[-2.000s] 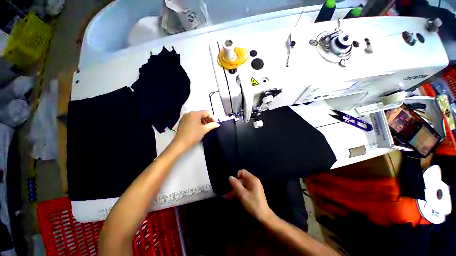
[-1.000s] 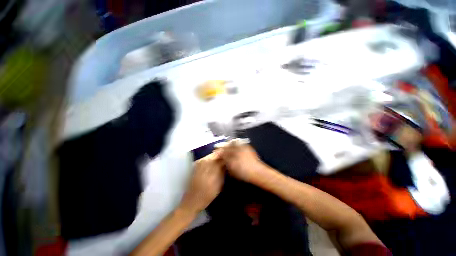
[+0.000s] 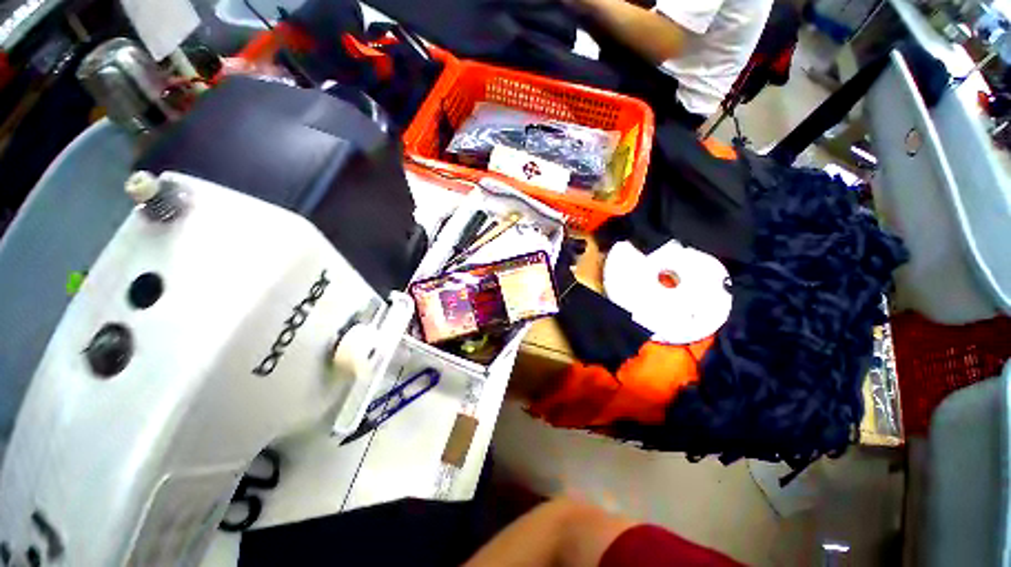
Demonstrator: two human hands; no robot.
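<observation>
Neither of my hands is in view. Part of a bare forearm with a dark red sleeve shows at the bottom edge, its hand cut off by the frame. The black fabric (image 3: 366, 534) lies at the bottom left on the white table (image 3: 383, 476), mostly cut off. The white sewing machine head (image 3: 211, 366) marked "brother" fills the left side. Purple-blue thread snips (image 3: 394, 404) lie on the table beside it. A smartphone (image 3: 484, 297) with a lit screen lies on the accessory tray (image 3: 532, 210), with pen-like tools behind it.
An orange basket (image 3: 637, 122) holds clear-bagged items and a white label. A white disc-shaped roll (image 3: 698, 290) lies on orange fabric (image 3: 621, 388) beside a heap of navy pieces (image 3: 793, 321). Pale troughs (image 3: 942, 188) stand at right. Another person's arm and white top show at the top.
The view has swung right, from the needle area to the machine's right end. Both hands, together at the fabric one second ago, have left the picture.
</observation>
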